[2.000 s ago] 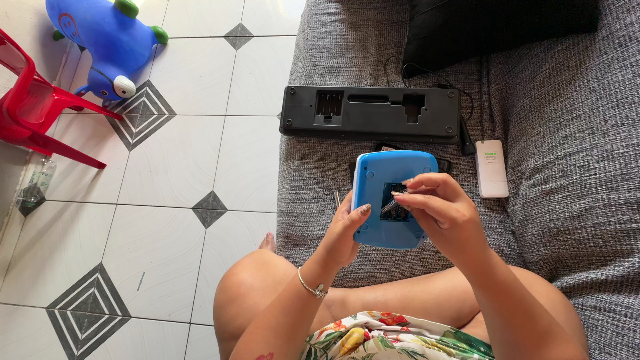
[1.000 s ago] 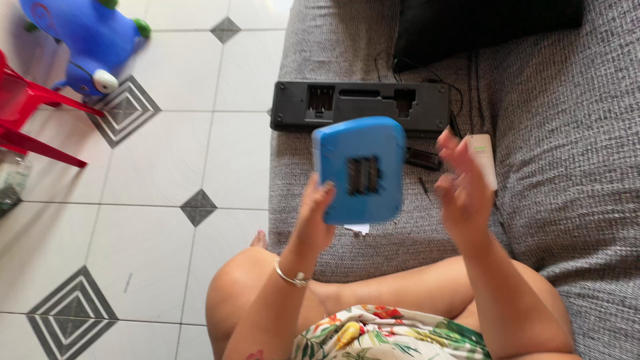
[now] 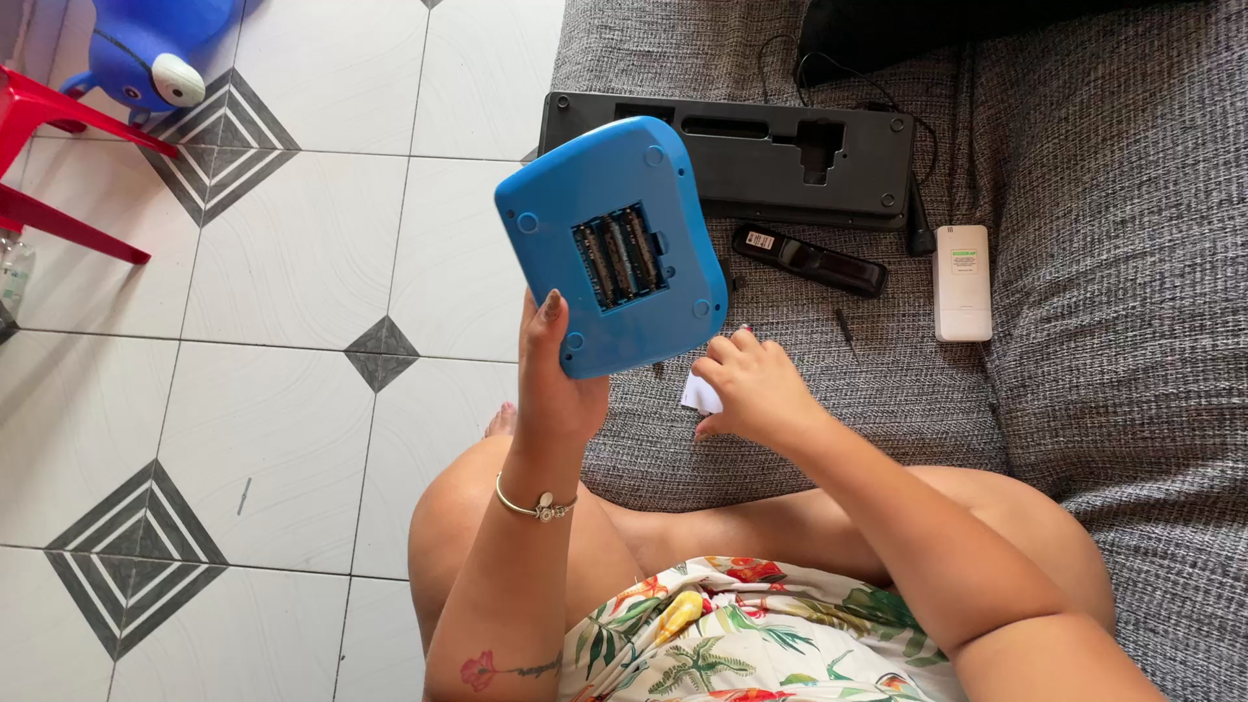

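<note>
My left hand (image 3: 563,366) grips a blue plastic battery device (image 3: 634,331) by its lower left corner and holds it up, underside facing me. Three batteries (image 3: 621,255) lie side by side in its uncovered compartment. Close to a small white piece (image 3: 698,393) on the sofa is my right hand (image 3: 756,385), fingers bent over it; whether they grip it cannot be told. A thin dark tool, perhaps a screwdriver (image 3: 846,331), rests on the fabric to the right of that hand.
On the grey woven sofa (image 3: 907,409) are a long black plastic case (image 3: 751,161) with cables, a black handheld device (image 3: 809,260), a white remote-like device (image 3: 963,283) and a black cushion (image 3: 926,29). A red plastic chair (image 3: 68,219) and blue toy (image 3: 146,58) stand on the tiled floor.
My right hand was at the battery compartment, then rose apart from the device, and is now low beside the white piece. The blue device has tilted in my left hand.
</note>
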